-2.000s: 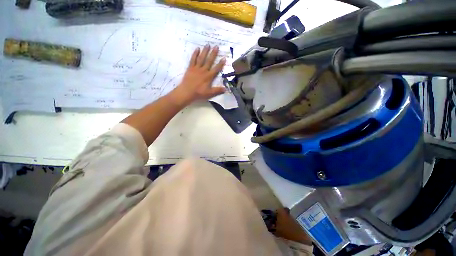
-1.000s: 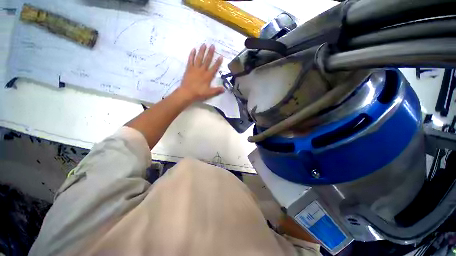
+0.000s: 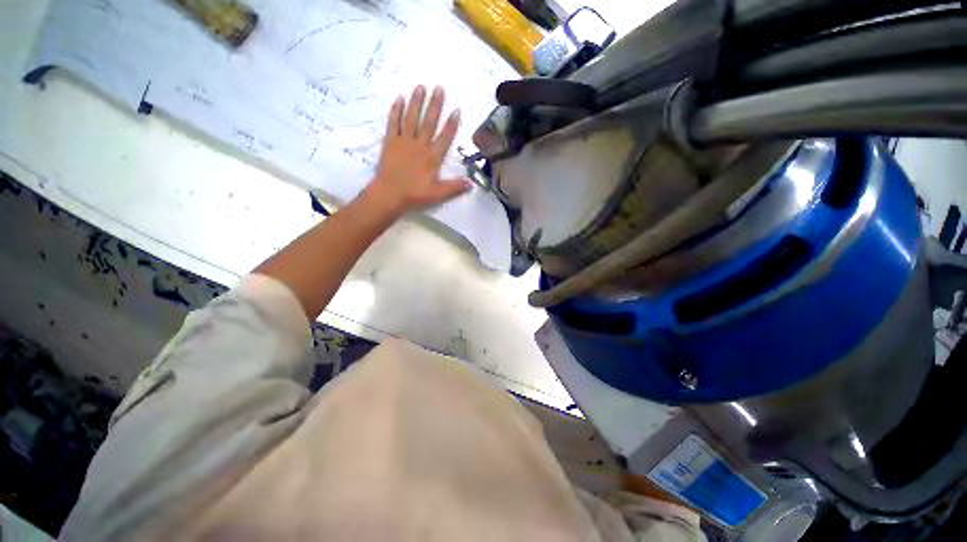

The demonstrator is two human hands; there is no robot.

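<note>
My left hand (image 3: 417, 157) lies flat on the white paper marker (image 3: 308, 101) with its fingers spread, close to the front of the cutting machine. The paper has thin printed pattern lines. The large cutting machine (image 3: 742, 291), silver with a blue band, fills the right side. Its foot and blade area by the paper are mostly hidden. Part of my right forearm shows below the machine, but my right hand is hidden behind the motor.
A yellow weight bar (image 3: 503, 32) lies beyond my hand, near the machine. A mottled tape-wrapped weight bar (image 3: 225, 19) is cut off at the top edge. Thick grey cables cross the upper right. Dark scraps litter the floor (image 3: 106, 281) beyond the table edge (image 3: 201, 265).
The view has turned, so table and paper now slant and the weights sit nearer the top edge. The machine and my left hand are slightly farther left along the paper. The hand stays flat.
</note>
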